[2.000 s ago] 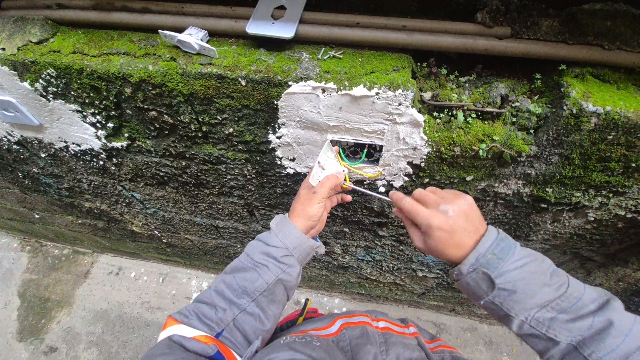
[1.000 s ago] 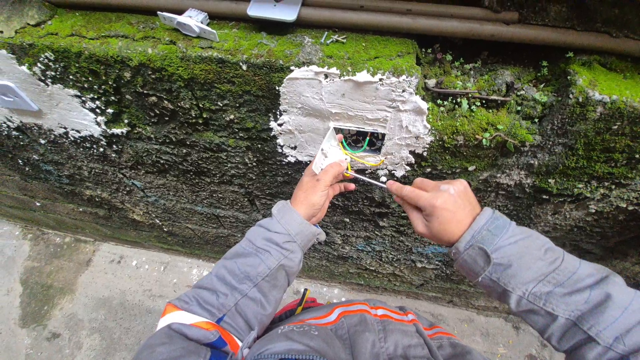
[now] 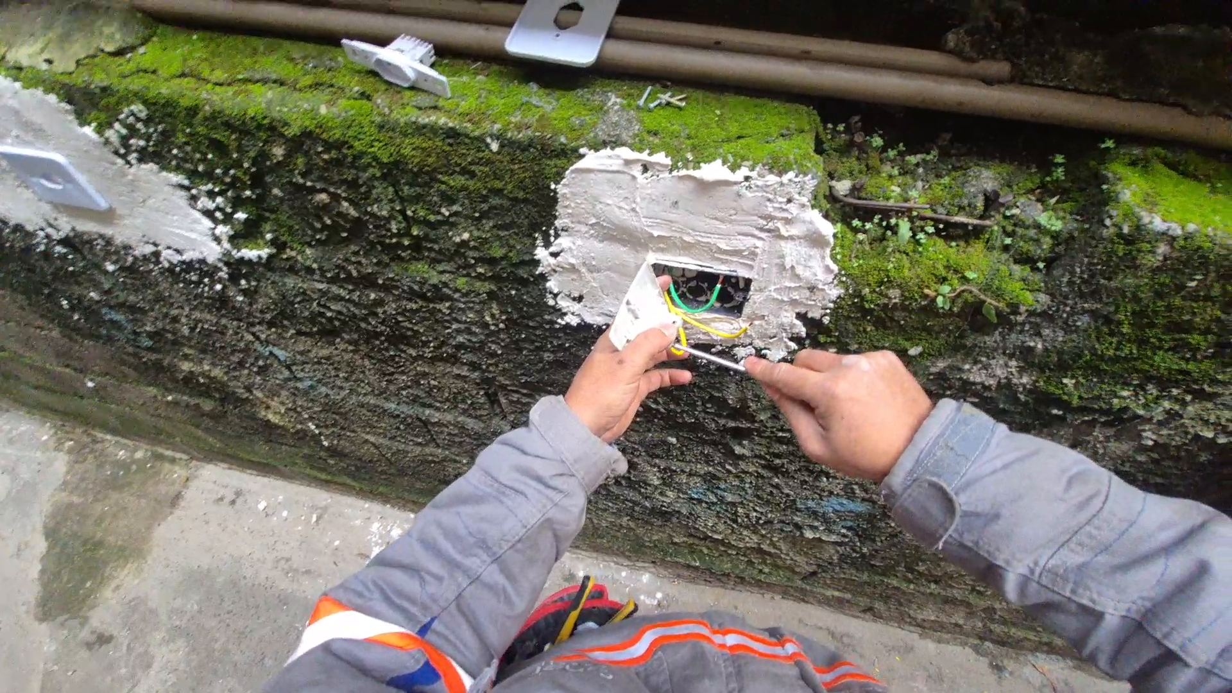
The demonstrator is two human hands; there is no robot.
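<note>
My left hand (image 3: 626, 380) grips a white electrical faceplate (image 3: 639, 310), tilted at the left edge of a wall box (image 3: 724, 291) set in pale plaster (image 3: 664, 217). A green wire (image 3: 695, 309) loops inside the opening, and yellow wires (image 3: 714, 332) run out of it toward the plate. My right hand (image 3: 847, 409) is closed around a screwdriver, whose handle the fingers hide. Its metal shaft (image 3: 712, 359) points left, with the tip at the plate's lower edge beside the yellow wire. The exact contact of the tip cannot be made out.
On the mossy ledge lie a white socket or switch module (image 3: 397, 65), a white cover frame (image 3: 561, 34) and several screws (image 3: 666, 98). Brown pipes (image 3: 770, 72) run behind them. Another white cover (image 3: 55, 178) sits on plaster at left. A red and black tool pouch (image 3: 568, 616) is at my waist.
</note>
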